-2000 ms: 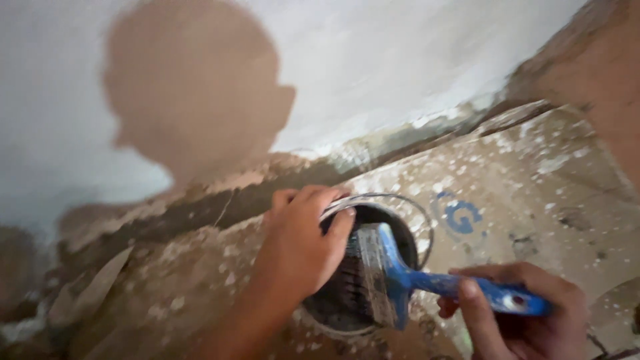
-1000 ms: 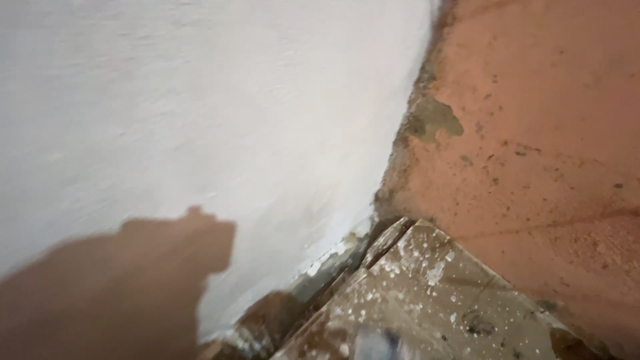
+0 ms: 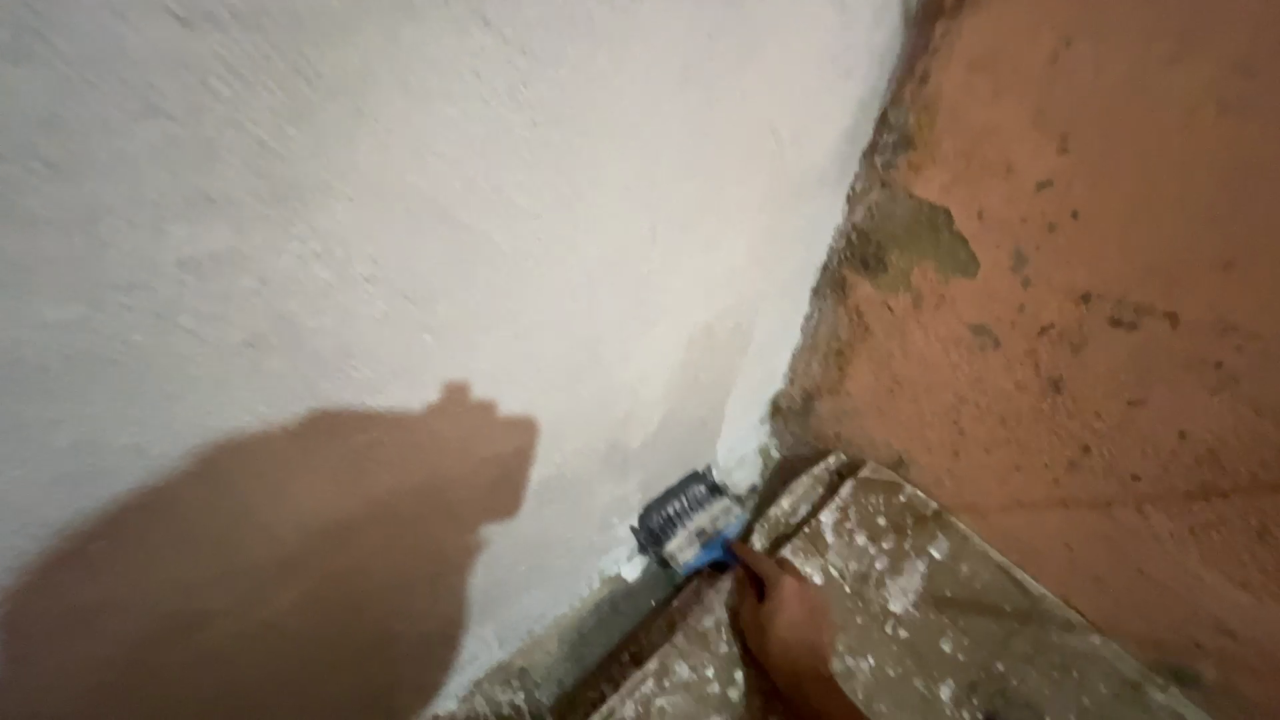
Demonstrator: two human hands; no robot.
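Observation:
A wide paintbrush [image 3: 690, 520] with dark bristles and a blue handle lies against the foot of the white wall [image 3: 600, 250], close to the corner. My right hand [image 3: 785, 620] is shut on its handle, just below and to the right of the bristles. A slightly darker, damp-looking streak [image 3: 695, 390] runs up the white wall above the bristles. My left hand is out of view, and so is the paint container.
An orange-brown wall [image 3: 1080, 250] with a chipped patch [image 3: 915, 240] meets the white wall at a rough corner. Paint-spattered cardboard [image 3: 900, 590] covers the floor. A large shadow [image 3: 280, 560] falls on the white wall.
The brush was over the round container, with my left hand at its rim; now my right hand holds it against the wall's foot. The view has swung towards the corner.

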